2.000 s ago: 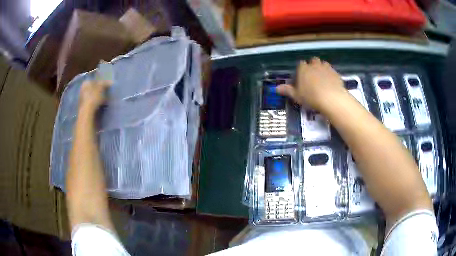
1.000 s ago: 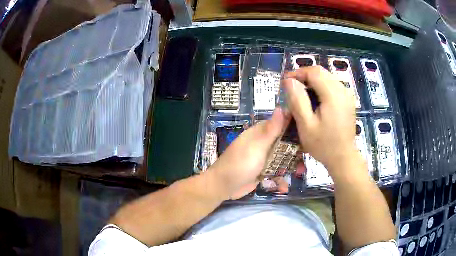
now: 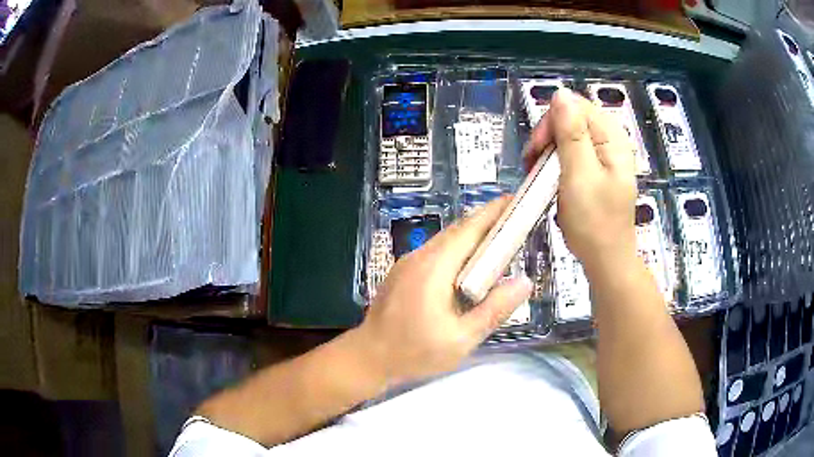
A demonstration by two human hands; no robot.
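A keypad phone [image 3: 510, 234] is held on edge above the clear phone tray [image 3: 359, 192], its pale side edge facing up. My left hand [image 3: 428, 294] grips its lower end. My right hand [image 3: 585, 170] holds its upper end. In the tray, one phone [image 3: 406, 134] lies screen up at the back left, and another below it is partly covered by my left hand. A small white label [image 3: 476, 153] lies in the second back pocket. White phone backs with dark ovals [image 3: 671, 127] fill the pockets on the right.
A stack of cloudy ribbed trays [image 3: 147, 170] stands at left. A dark flat slab [image 3: 314, 114] lies between it and the phone tray. A tall clear tray stack [image 3: 769, 170] rises at right, with a dark parts tray [image 3: 759, 384] below it. The bench's pale edge [image 3: 535, 36] runs behind.
My left hand has come from the tray stack at left to the phone. The phone, earlier keys up in my hands, is now turned on edge. A phone has left the second back pocket.
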